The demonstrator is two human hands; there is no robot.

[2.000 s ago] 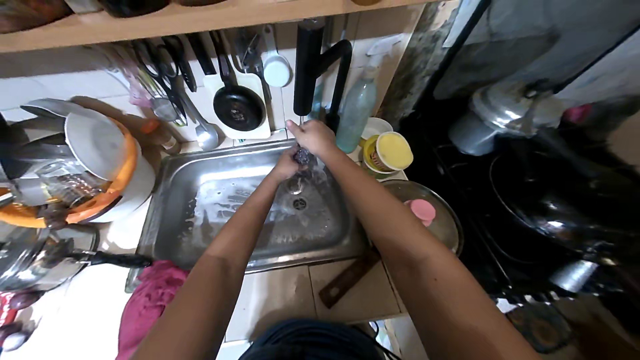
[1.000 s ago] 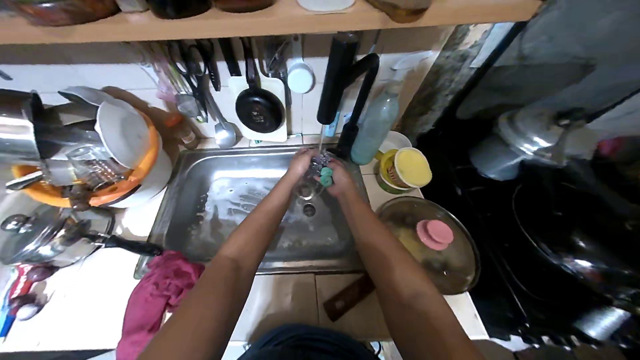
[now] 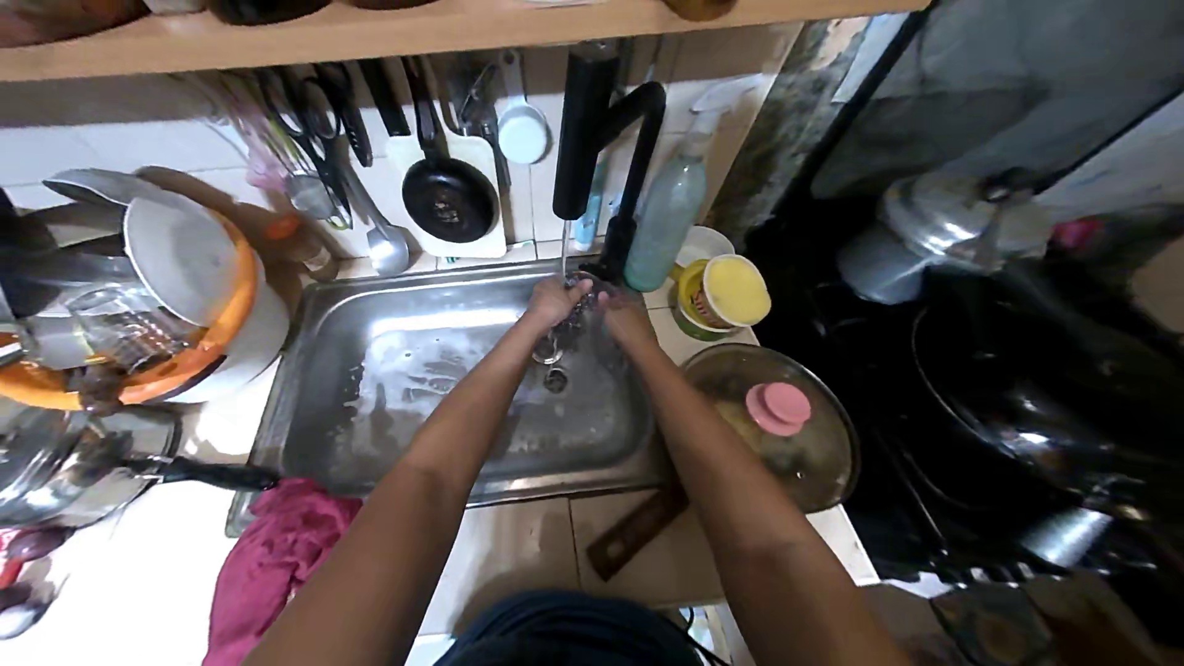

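Both my hands are under the black faucet (image 3: 578, 139) at the back right of the stainless steel sink (image 3: 370, 407), and a thin stream of water runs down between them. My left hand (image 3: 555, 305) and my right hand (image 3: 624, 314) hold a small dark wet thing (image 3: 578, 319) between their fingers; it is blurred, and its kind cannot be told. Just below lies the sink's drain (image 3: 555, 379). The fingers of my right hand are partly hidden by splashing water.
Left stands an orange-rimmed basin (image 3: 236, 314) of dishes, with a maroon cloth (image 3: 277, 555) nearer. At right are a spray bottle (image 3: 666, 213), a yellow tub (image 3: 735, 291), a glass-lidded pan (image 3: 823, 444) and a stove (image 3: 888, 370). A small frying pan (image 3: 450, 199) hangs behind.
One second ago a greenish thing showed between my hands; now only a dark one shows there. My hands remain under the faucet.
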